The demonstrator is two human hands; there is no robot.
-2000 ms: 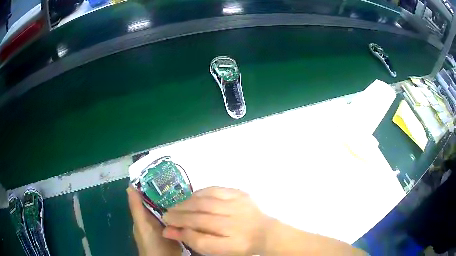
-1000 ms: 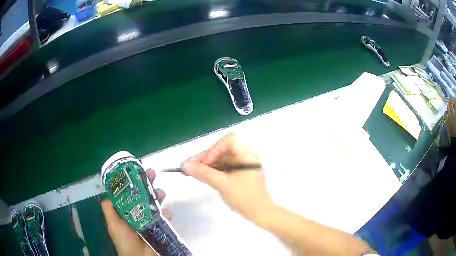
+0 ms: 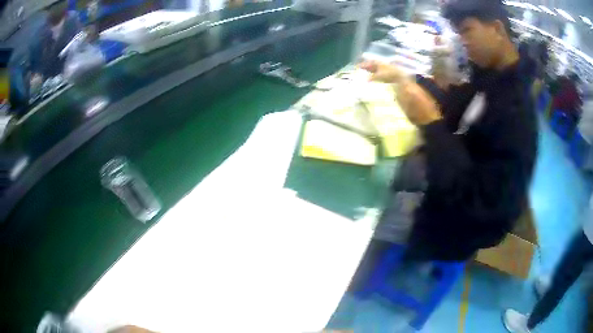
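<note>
An open handheld unit, blurred, lies on the green conveyor belt at the left. The end of a pale, white-edged thing, possibly another unit, shows at the bottom left corner; what holds it is out of view. My left hand is not in view. A thin strip of skin, probably my right hand, shows at the bottom edge over the white paper mat. Its fingers and anything in them are cut off. No tweezers are visible.
Another unit lies farther along the belt. Yellow slips lie on the green bench. A person in dark clothes sits at the right, one arm over the bench. A carton and another person's legs are beyond.
The view has swung right, bringing the seated person into sight. My left hand, the unit in it and the tweezers have left the picture. Almost all of my right hand is cut off.
</note>
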